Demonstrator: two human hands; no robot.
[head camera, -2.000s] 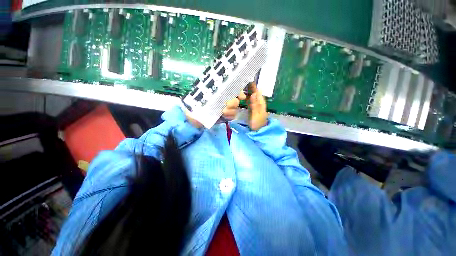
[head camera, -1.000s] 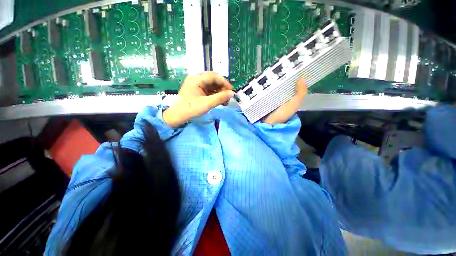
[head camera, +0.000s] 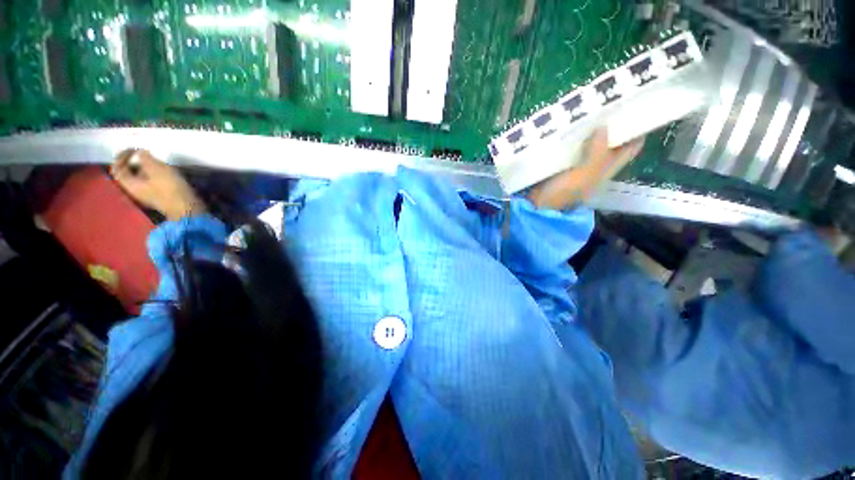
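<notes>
My right hand (head camera: 592, 173) holds a heatsink assembly (head camera: 600, 108) from below, tilted up to the right above the green circuit board (head camera: 548, 80). Its row of black parts faces up, with thin legs along the far edge. My left hand (head camera: 155, 183) is at the near rail on the left, over a red-orange liner. Its fingers are curled and blurred; I cannot tell whether they hold anything small. Two fitted heatsinks (head camera: 427, 61) stand side by side on the boards in the middle.
The silver rail (head camera: 253, 155) runs along the boards' near edge. More fitted heatsinks (head camera: 750, 112) stand at the right. The red-orange liner (head camera: 103, 234) lies low left, with a yellow label (head camera: 103, 276). Another person's blue sleeve (head camera: 806, 300) is close on the right.
My left hand has left the heatsink's near end and moved left to the rail. My right hand still holds the heatsink, now slightly further right. Earlier, both hands were at the heatsink.
</notes>
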